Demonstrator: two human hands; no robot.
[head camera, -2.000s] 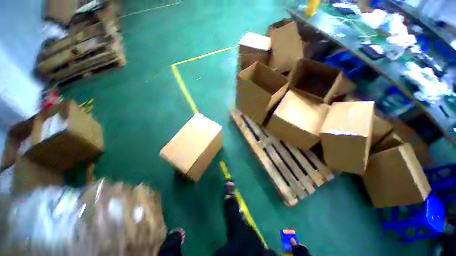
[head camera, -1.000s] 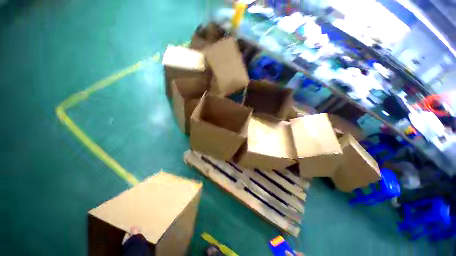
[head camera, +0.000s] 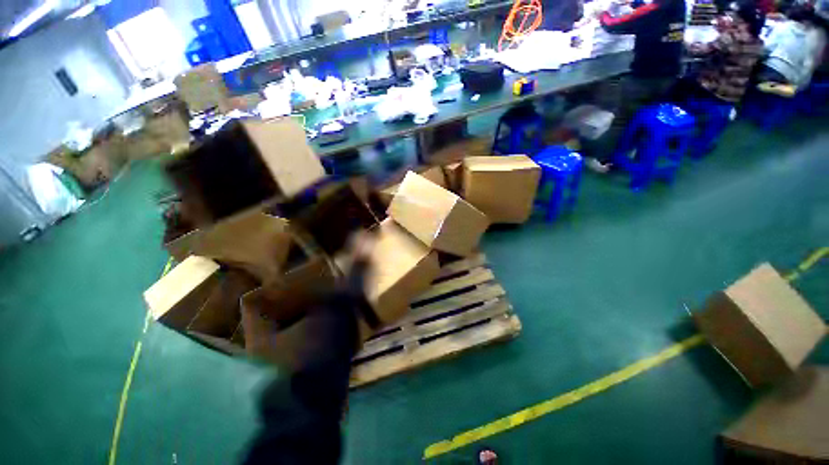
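Observation:
My left hand (head camera: 364, 252) is blurred at the end of my outstretched dark sleeve, in front of the heap of open cartons. It looks open and empty. A brown carton (head camera: 289, 156) with a dark open mouth is at the upper left of the heap, blurred and apart from my hand; I cannot tell whether it rests on the others. More brown cartons (head camera: 439, 213) lie tilted against each other on and around the wooden pallet (head camera: 441, 341). My right hand and the tape gun are not in view.
A long workbench (head camera: 564, 77) with white items runs behind the heap, with seated and standing people at the right. Blue stools (head camera: 659, 136) stand before it. Two cartons (head camera: 762, 318) are at the lower right by a yellow floor line. The tip of a shoe shows at the bottom edge.
My left hand has let go of the carton it held and reaches over the heap. The view has turned and lifted towards the workbench. The tape gun has left the view.

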